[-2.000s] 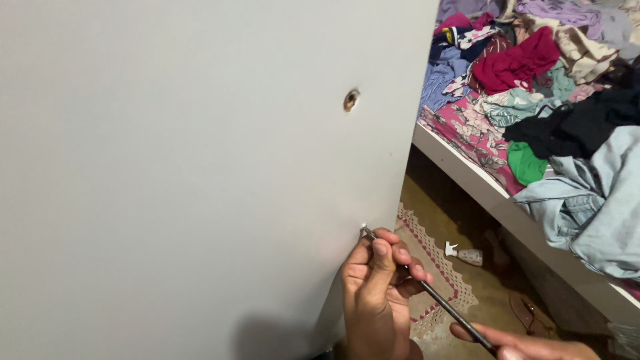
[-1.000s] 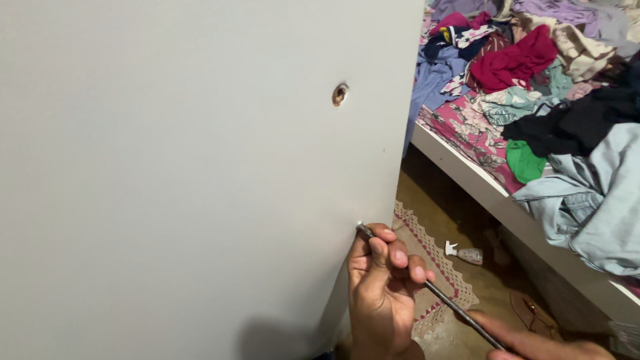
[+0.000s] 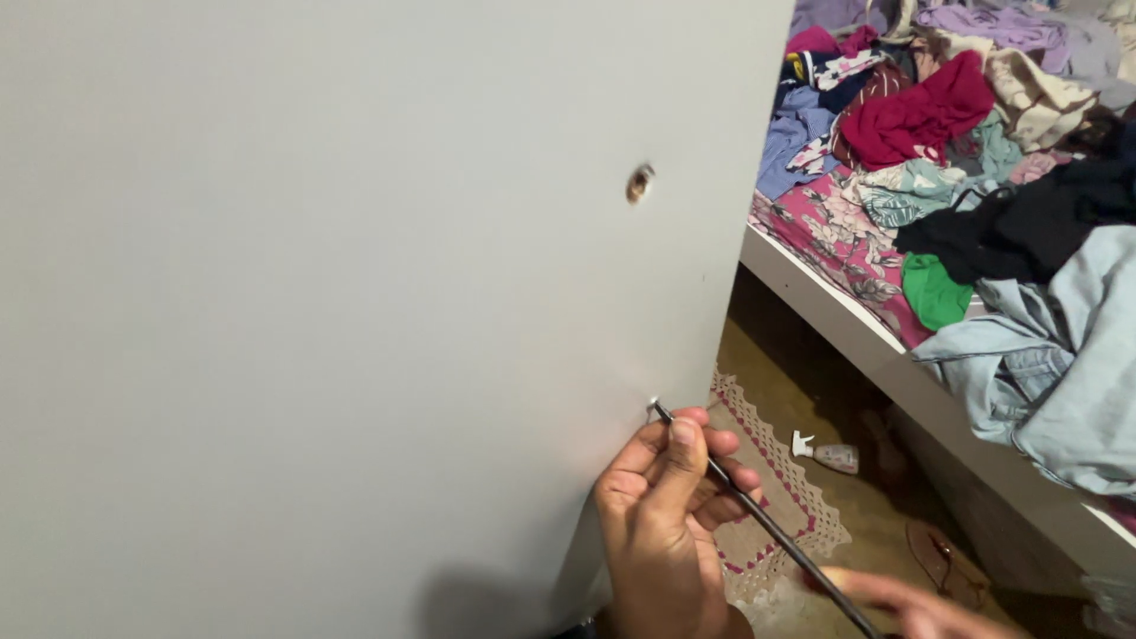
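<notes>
A pale grey door panel (image 3: 399,266) fills the left and middle of the view, with a rough-edged hole (image 3: 639,184) near its right side. Lower down, the tip of a thin dark metal rod (image 3: 781,538), perhaps a screwdriver shaft, meets a small bright spot (image 3: 655,403) on the panel. My left hand (image 3: 666,524) pinches the rod close to that tip between thumb and fingers. At the bottom right, my right hand (image 3: 914,605) is at the rod's rear part, blurred and partly cut off; its grip and the rod's end are hidden.
To the right stands a bed with a white side rail (image 3: 825,293), heaped with clothes (image 3: 923,115). A crochet-edged rug (image 3: 772,497) lies on the floor below. Near it are a spray bottle (image 3: 834,456) lying on its side and a sandal (image 3: 945,559).
My right hand has shifted about the rod's rear part. My left hand keeps its pinch near the tip, which remains at the same spot on the panel.
</notes>
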